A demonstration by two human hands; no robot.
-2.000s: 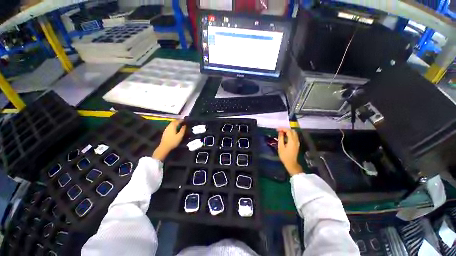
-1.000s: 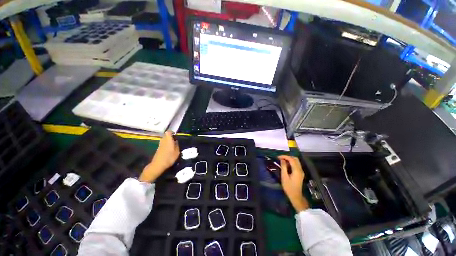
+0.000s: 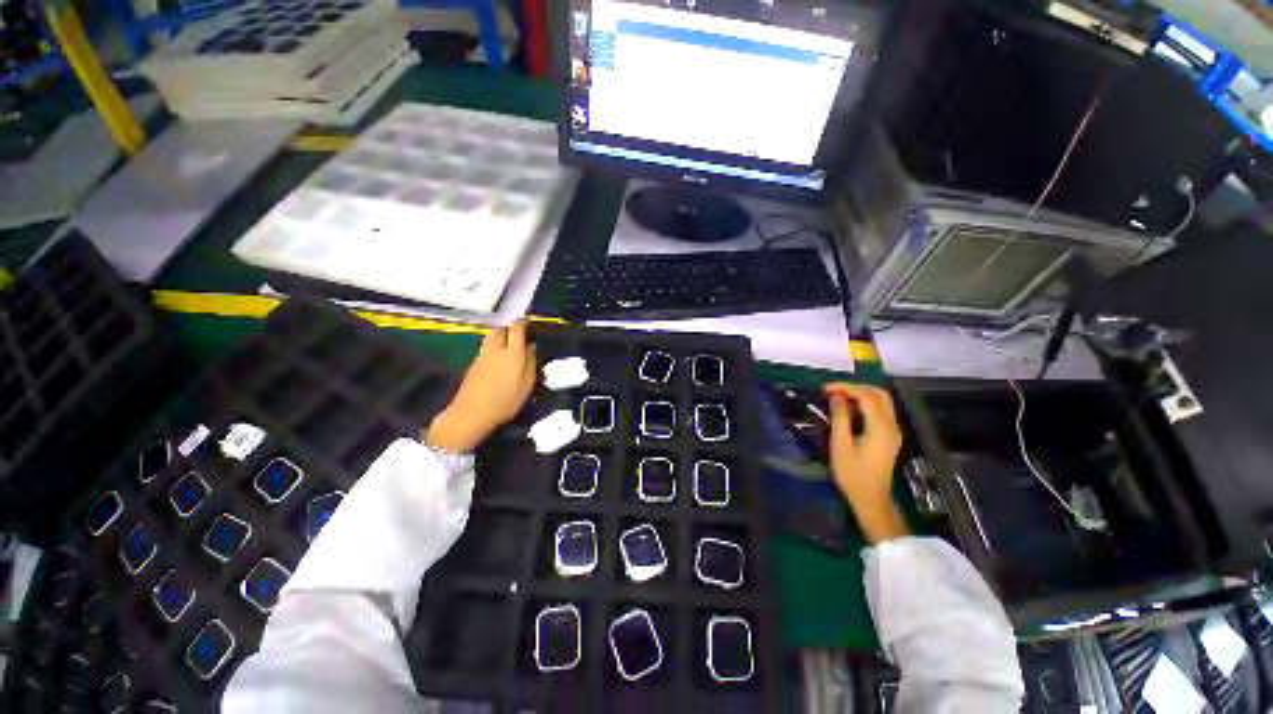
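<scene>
A black foam tray (image 3: 482,614) holds several smartwatch units (image 3: 656,480) with dark faces and pale rims. Two white irregular pieces (image 3: 566,373) sit in its upper left part. My left hand (image 3: 492,391) is at the tray's upper left edge, fingers bent; whether it grips anything cannot be seen. My right hand (image 3: 868,453) is right of the tray, curled over the computer mouse, which it mostly hides; a red glow shows at the fingertips. A dark mouse pad (image 3: 796,481) lies under it.
Left is another foam tray (image 3: 335,370) with units and a white piece. Behind are a white blister tray (image 3: 405,209), keyboard (image 3: 698,283), monitor (image 3: 712,84) and grey test instrument (image 3: 977,265). At right, an open black test box (image 3: 991,558) has a pale cable (image 3: 1033,453) hanging inside.
The view has shifted and tilted between frames. My left hand stays at the tray's upper left edge and my right hand stays at the mouse. The units look unchanged.
</scene>
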